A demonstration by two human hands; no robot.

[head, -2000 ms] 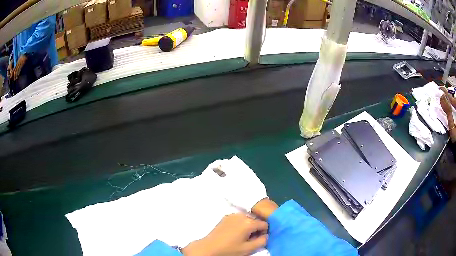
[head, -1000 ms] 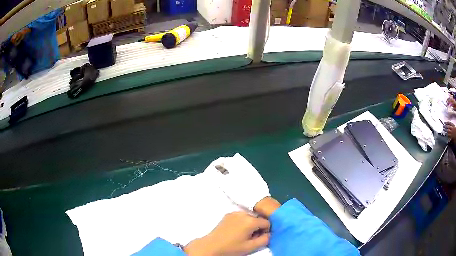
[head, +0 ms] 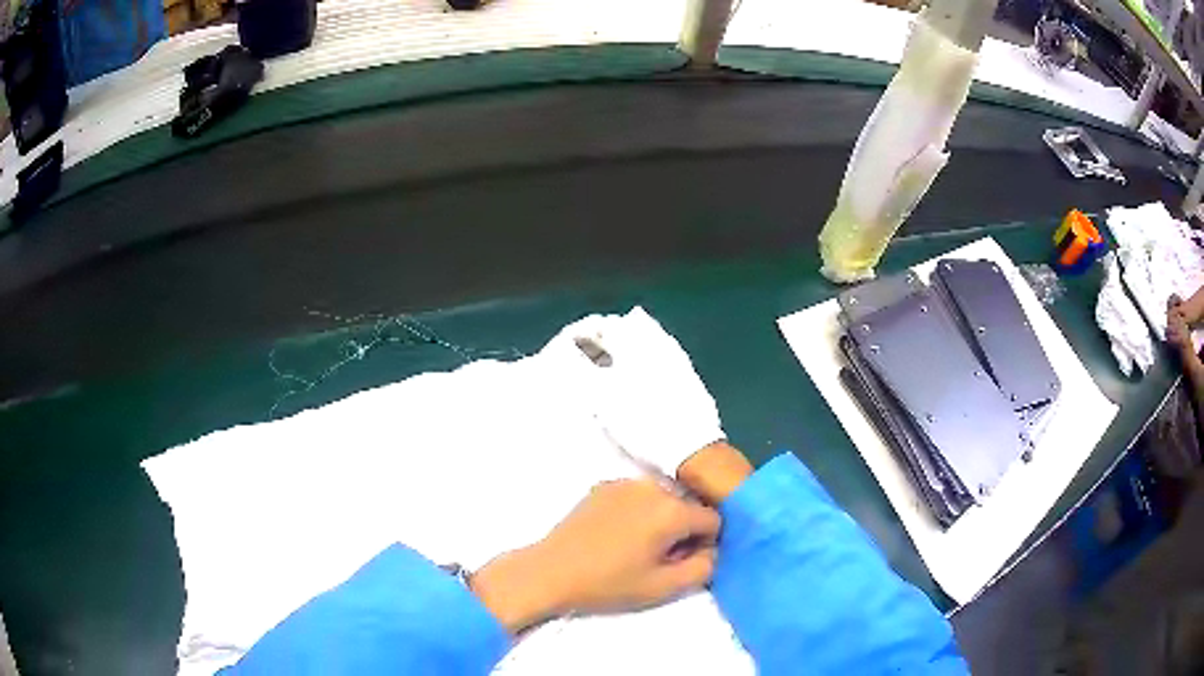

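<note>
A white cloth (head: pixel 330 489) lies on the green bench in front of me. My right hand (head: pixel 650 390) wears a white glove and rests on the cloth's right part; white on white hides its finger outlines. A small grey-brown patch shows near its far end. My bare left hand (head: pixel 607 548) is curled at the glove's cuff by my right wrist, its fingertips mostly hidden. A stack of dark grey cover plates (head: pixel 931 396) lies on a white sheet (head: pixel 970 561) to the right, untouched.
The black conveyor belt (head: pixel 462 198) runs beyond the bench. A wrapped post (head: pixel 891 152) stands behind the plates. Loose threads (head: pixel 363 346) lie beyond the cloth. An orange-and-blue cup or holder (head: pixel 1079 243), white cloths (head: pixel 1122 310) and another person's hand (head: pixel 1182 324) are at far right.
The view has tilted down, so bench items sit higher in the picture and the yellow-and-black tool is out of view. My hands keep nearly the same pose.
</note>
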